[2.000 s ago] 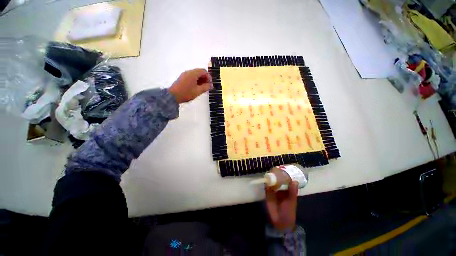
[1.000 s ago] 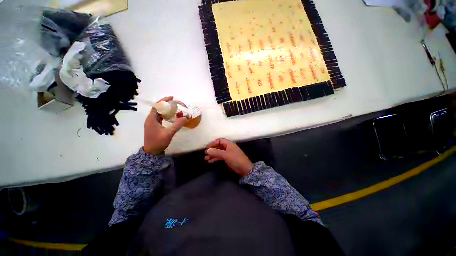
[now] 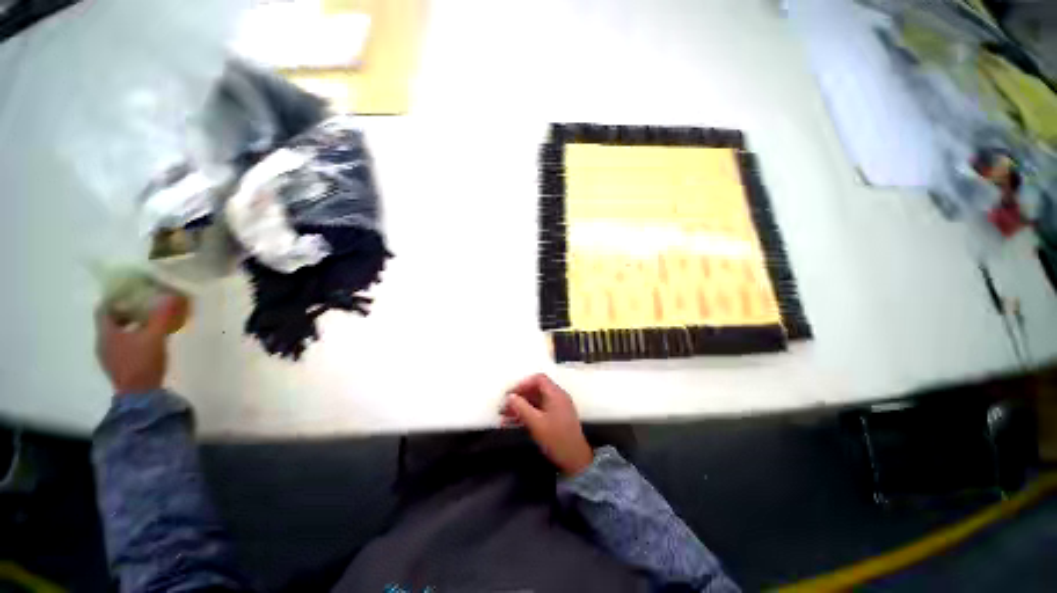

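Note:
My left hand [image 3: 137, 348] is at the far left, near the table's front edge, holding the glue bottle [image 3: 137, 297], which is blurred. My right hand [image 3: 549, 419] is at the table's front edge, below the board's near left corner, with its fingers curled together; whether anything is between the fingertips cannot be seen. The yellow layout board [image 3: 661, 220] with red-orange print lies on the table right of centre. Black edge rows of tabs [image 3: 553, 232] border all its sides. The pile of loose black strips [image 3: 304, 297] lies between my left hand and the board.
Crumpled white tissue [image 3: 269, 214] and a clear plastic bag [image 3: 330, 174] over black stock lie behind the pile. A small open box [image 3: 180, 243] is beside them. A pale board [image 3: 394, 58] is at the back left. A white sheet [image 3: 864, 104] and a thin two-handled tool [image 3: 1011, 315] are at the right.
The glue bottle passed from my right hand to my left, which has carried it left past the strip pile. My right hand has moved left from the board and stays at the table's front edge.

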